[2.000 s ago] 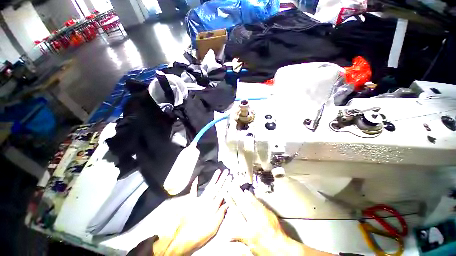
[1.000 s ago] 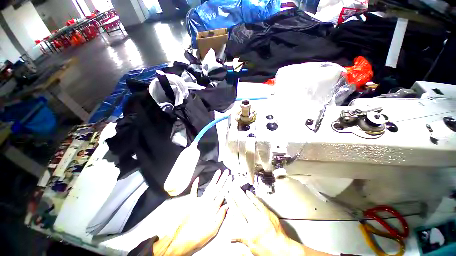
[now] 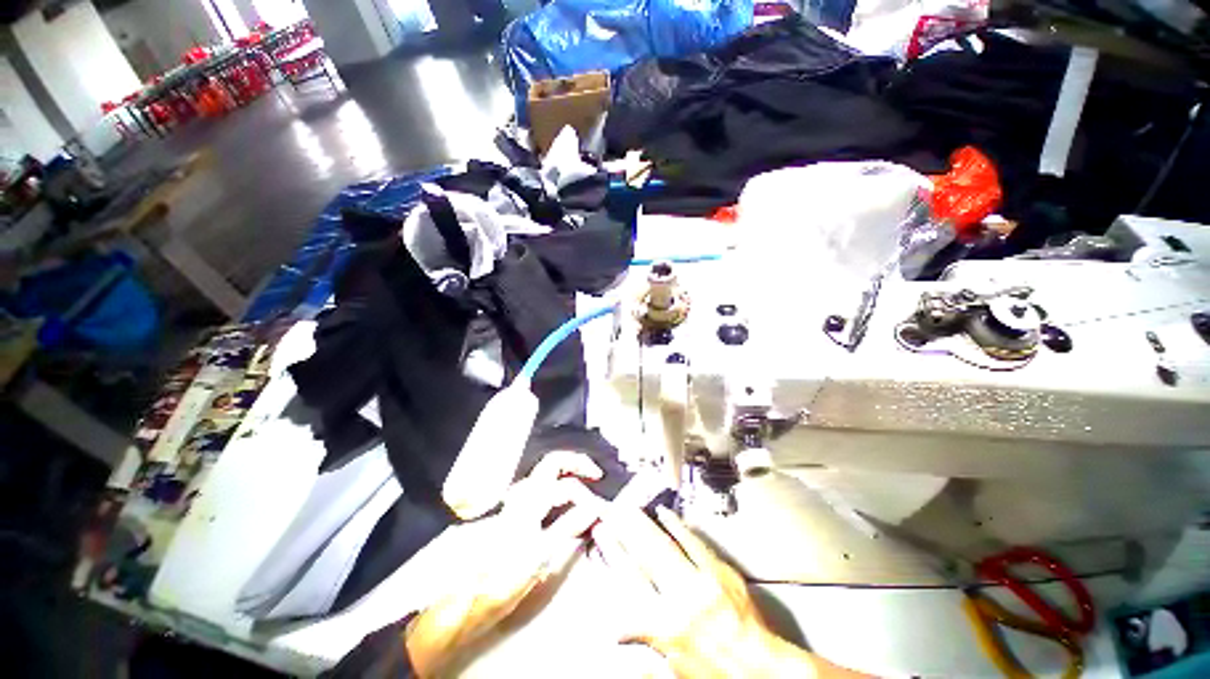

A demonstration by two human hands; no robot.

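The black, grey and white garment (image 3: 425, 385) lies heaped left of the sewing machine head, with black cloth reaching the needle area. My left hand (image 3: 511, 570) is left of the needle, its fingers bent and fingertips close to my right hand. My right hand (image 3: 683, 590) lies flat, palm down, just in front of the presser foot (image 3: 703, 491). Glare hides what lies beneath both hands, so I cannot tell whether the left fingers pinch cloth. The white sewing machine (image 3: 955, 391) reaches to the right.
A white bulb-shaped fitting (image 3: 491, 448) on a blue tube hangs beside my left hand. Scissors (image 3: 1035, 604) and a teal tray (image 3: 1168, 637) lie under the machine arm. A clear plastic bag (image 3: 829, 219), cardboard box (image 3: 568, 109) and black cloth (image 3: 756, 106) are behind.
My left hand's fingers were stretched out flat and are now bent, drawn in beside my right hand. My right hand has barely moved. The whole view has shifted slightly.
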